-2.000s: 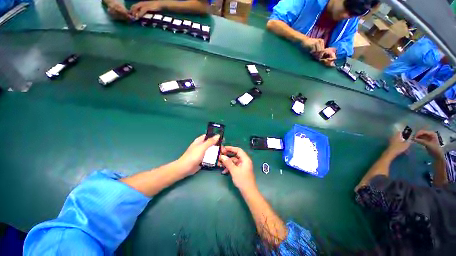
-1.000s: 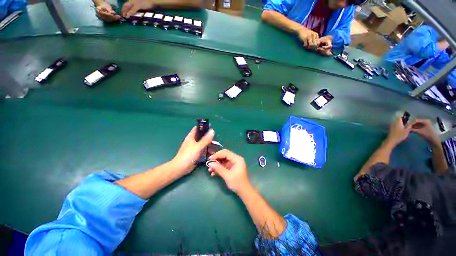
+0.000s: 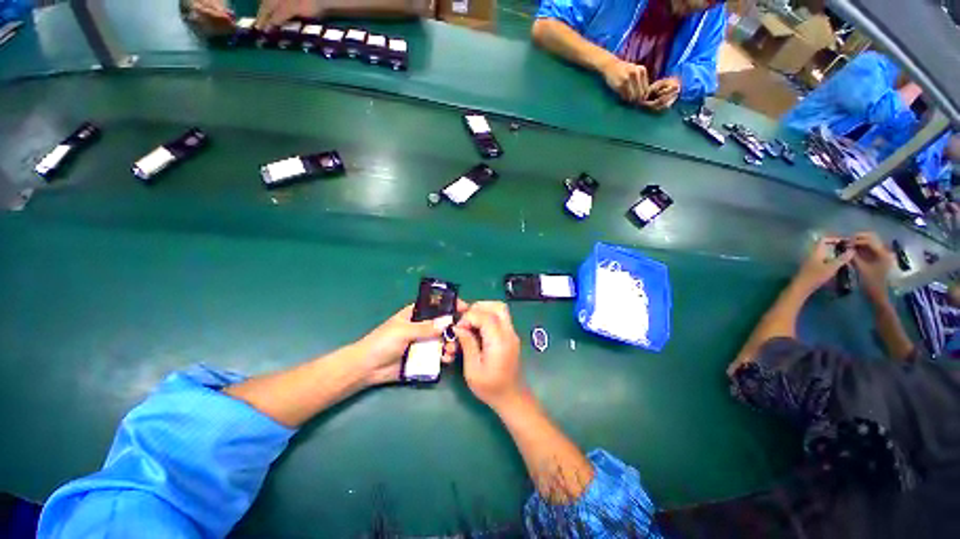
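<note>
A phone handset (image 3: 423, 359), black with a white rectangle at its near end, is held in my left hand (image 3: 388, 347), roughly upright in view over the bench. My right hand (image 3: 491, 353) is at the handset's right edge, thumb and index finger pinched around a small dark and pale piece that I cannot make out clearly. A blue parts bin (image 3: 664, 306) with white small parts (image 3: 621, 303) stands to the right. A waiting handset (image 3: 541, 286) lies flat against the bin's left side. An oval ring part (image 3: 540, 339) lies on the bench below it.
Several handsets (image 3: 302, 167) lie spaced along the green belt (image 3: 390, 211) beyond the bench. A handset row (image 3: 337, 44) lies before a worker opposite. Another worker's hands (image 3: 655, 88) are at the far side. A person in a dark sleeve (image 3: 781, 347) works close on my right.
The handset has turned so its white face shows again, and my right hand has risen beside it. The belt handsets appear shifted left; the bin and whole view have also shifted somewhat left.
</note>
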